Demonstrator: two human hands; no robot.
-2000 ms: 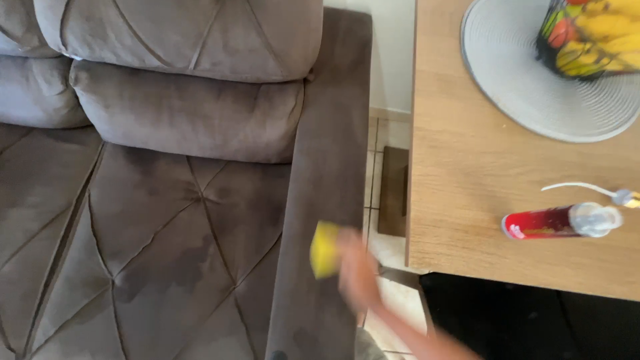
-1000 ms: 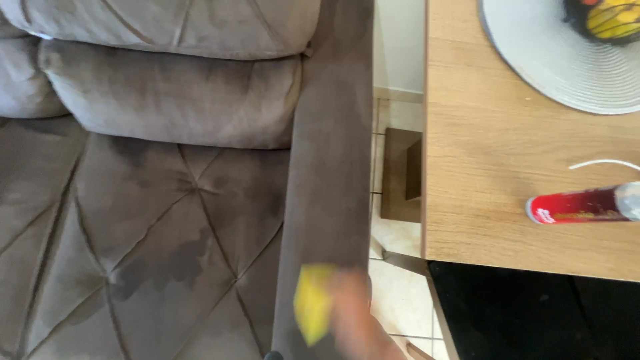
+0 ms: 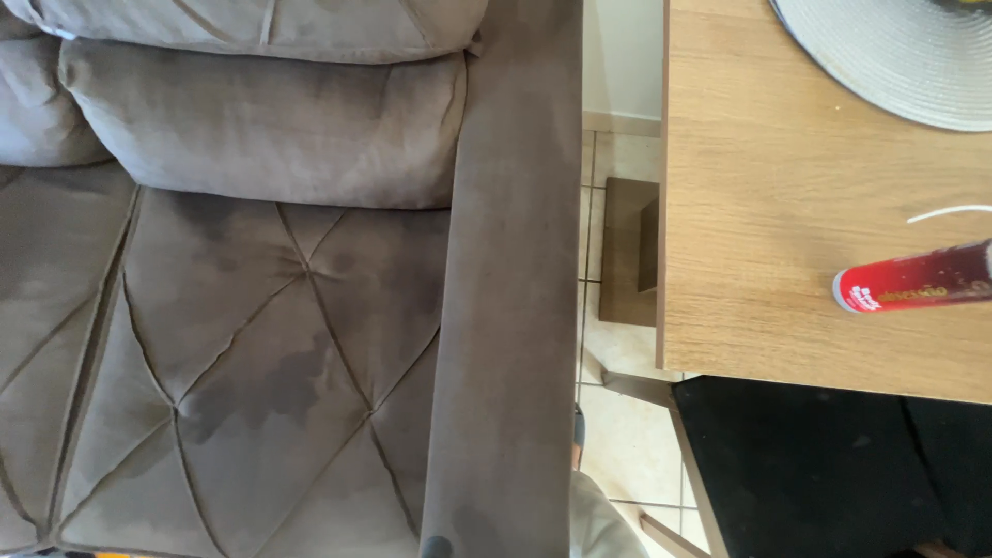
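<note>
Neither my left hand nor my right hand shows clearly enough to be made out. A brown tufted sofa seat [image 3: 256, 372] bears darker, damp-looking patches around its centre. Beside it runs the sofa's padded armrest [image 3: 508, 271], with a small dark rounded thing [image 3: 436, 547] at its bottom end. A back cushion [image 3: 271, 124] rests above the seat. The yellow thing seen earlier is out of sight.
A wooden table [image 3: 775, 232] on the right holds a red spray bottle [image 3: 914, 277] lying on its side and a round woven placemat [image 3: 914, 62]. A black chair seat [image 3: 806, 457] is below the table edge. Tiled floor [image 3: 628, 434] lies between.
The hand with the yellow thing, over the armrest in both earlier frames, moved down toward the bottom edge and has left the view.
</note>
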